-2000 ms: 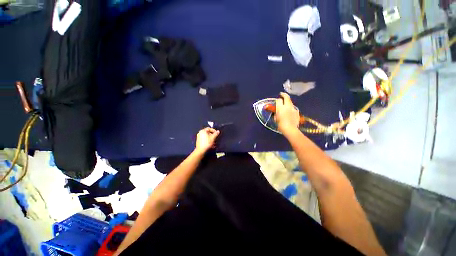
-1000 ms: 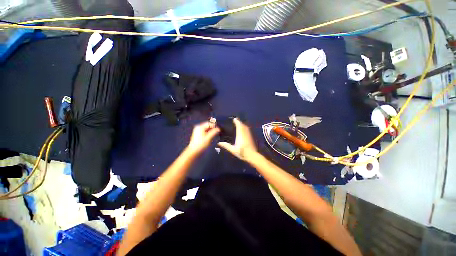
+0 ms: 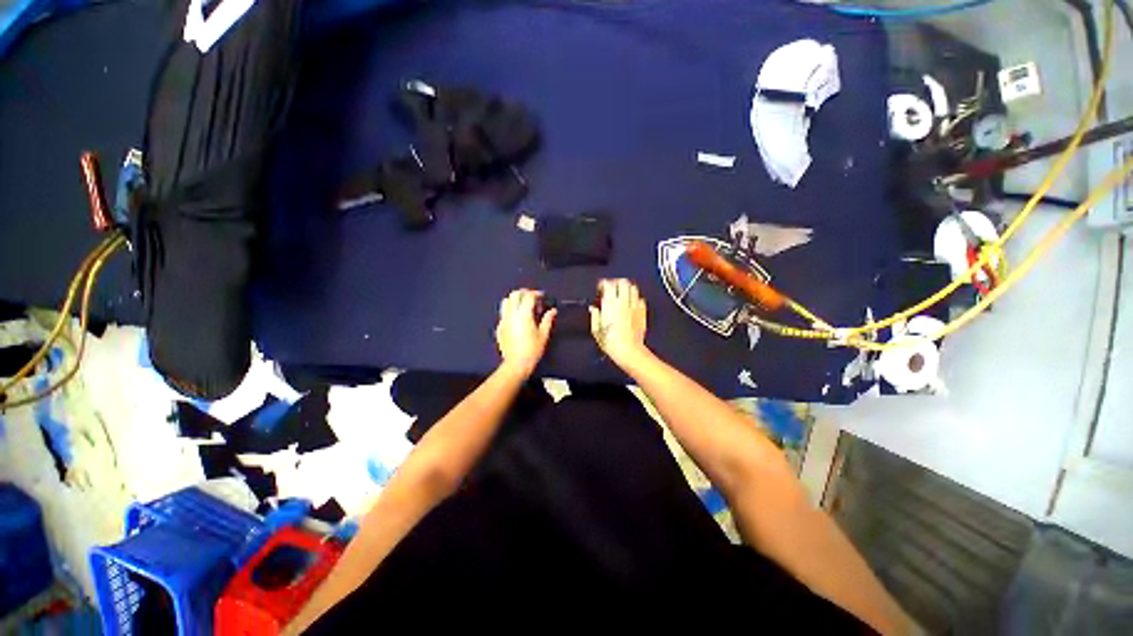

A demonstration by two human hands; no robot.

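Note:
My left hand (image 3: 524, 331) and my right hand (image 3: 619, 323) are on either side of a small black fabric piece (image 3: 572, 318) near the table's front edge, fingers on its sides. A neat stack of black pieces (image 3: 577, 241) lies just beyond my hands, with a small pale bit at its left. A loose heap of black pieces (image 3: 472, 139) lies further back left. The steam iron (image 3: 721, 285) rests right of my right hand, its orange-brown handle free, beside a pale scrap (image 3: 779, 237).
A black-wrapped padded board (image 3: 205, 236) stands at left. White curved pieces (image 3: 785, 118) and a small white strip (image 3: 716, 160) lie at back right. White rolls (image 3: 910, 360) and yellow hoses (image 3: 814, 333) are at the right edge. Blue baskets (image 3: 174, 547) and a red basket (image 3: 267, 590) are below.
The iron has been let go and now rests at right. Both hands have moved from over the stack to a black piece nearer the table's front edge.

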